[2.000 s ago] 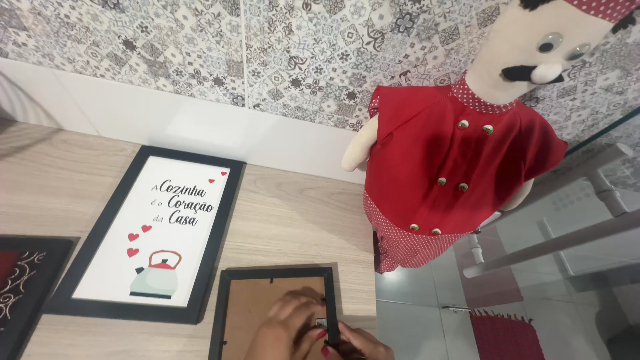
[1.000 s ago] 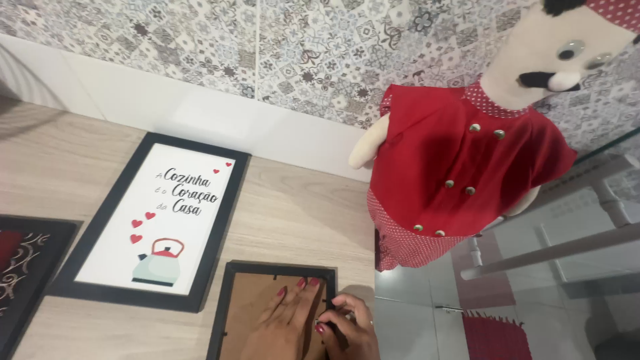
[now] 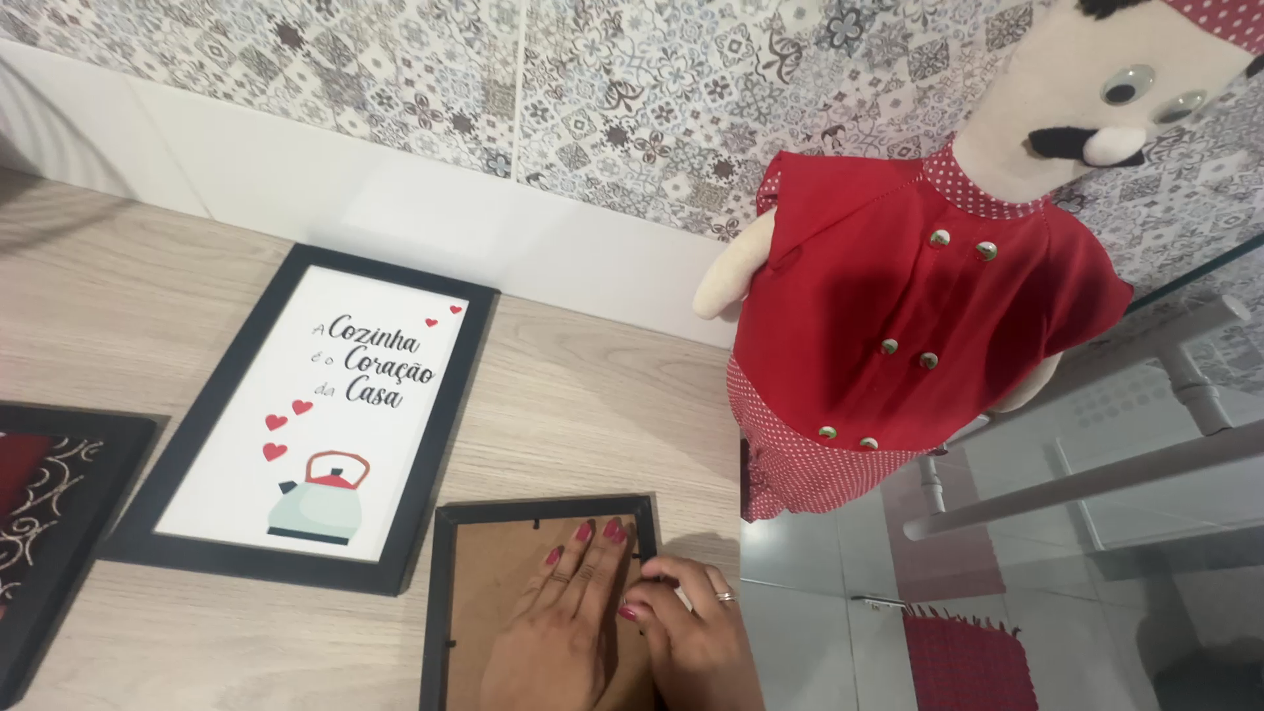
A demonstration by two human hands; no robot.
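Observation:
A black picture frame [image 3: 446, 592] lies face down at the bottom centre, its brown backing board [image 3: 484, 563] showing, with small dark tabs along the inner edges. My left hand [image 3: 568, 612] rests flat on that board, fingers extended, holding nothing. At the frame's right edge is my right hand [image 3: 691, 622], its fingers bent and thumb and index finger close together near a tab; whether something is pinched there cannot be told. A second black frame [image 3: 267, 568], face up with a kettle, hearts and lettering, lies to the left.
Part of a dark frame [image 3: 89, 494] with curled patterns lies at the far left of the wood-look tabletop [image 3: 573, 395]. A cloth chef doll [image 3: 918, 296] in red stands at the right by the tiled wall [image 3: 632, 109]. Beyond the table edge are a pale rail [image 3: 1066, 484] and a red mat [image 3: 968, 662].
My left hand, bunched near the frame's right edge two seconds ago, has flattened onto the backing board. My right hand has come up along that edge, its fingers now bent over it.

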